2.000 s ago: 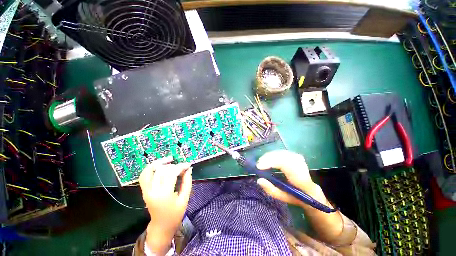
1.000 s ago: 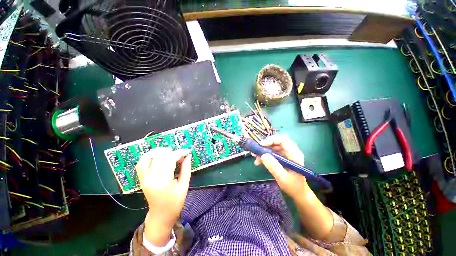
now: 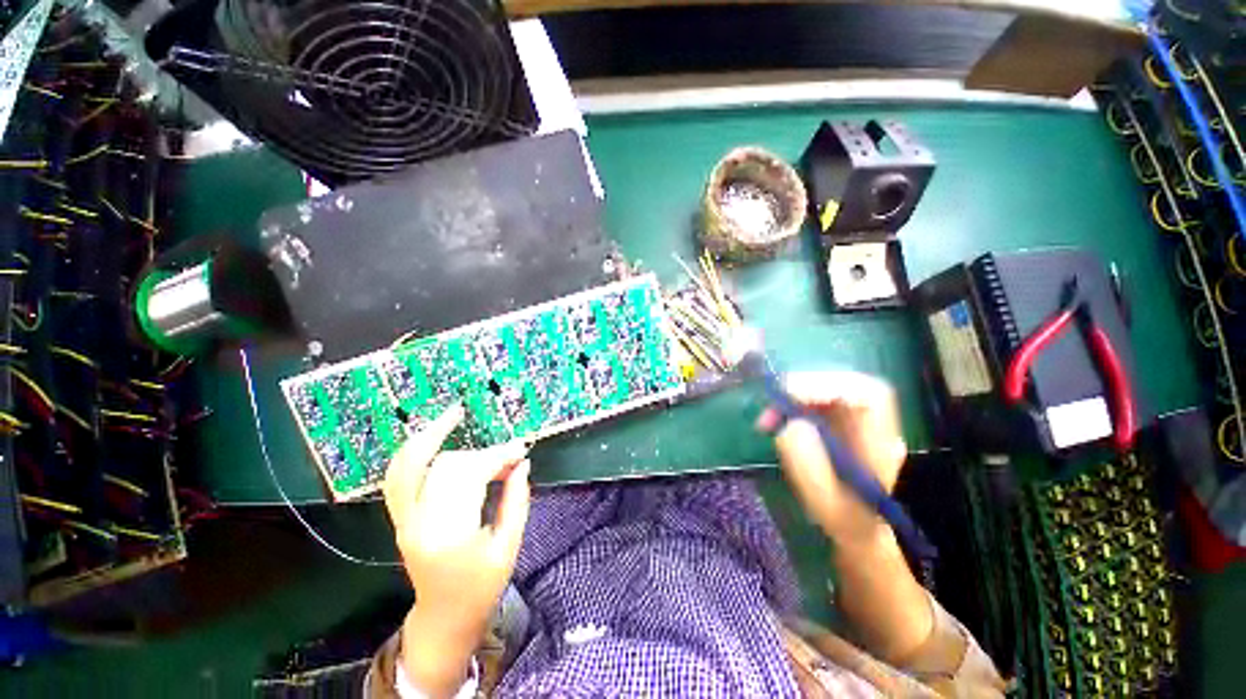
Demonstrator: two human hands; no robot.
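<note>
The green circuit board panel [image 3: 547, 362] lies slanted on the mat in front of the flat black plate [image 3: 444, 246]. My left hand [image 3: 458, 519] is at the panel's front edge, fingers bent; thin solder wire [image 3: 280, 492] runs from the spool [image 3: 181, 303] to beneath this hand. Its fingertips are too small to tell what they pinch. My right hand [image 3: 840, 444] holds the dark blue soldering iron [image 3: 847, 464], blurred, right of the panel. The iron's tip is off the board, near the heap of lead wires [image 3: 704, 321], and is too blurred to make out.
A round tip-cleaning pot [image 3: 752, 205], a black iron stand [image 3: 875, 178] and a sponge tray [image 3: 864, 273] stand behind. The soldering station [image 3: 1018, 341] with red-handled cutters [image 3: 1114, 376] is at right. A fume fan [image 3: 383, 89] is at back left. Wired boards [image 3: 89, 341] are stacked at left.
The iron in my right hand has moved off the panel to the right. My left hand stays at nearly the same part of the panel's front edge.
</note>
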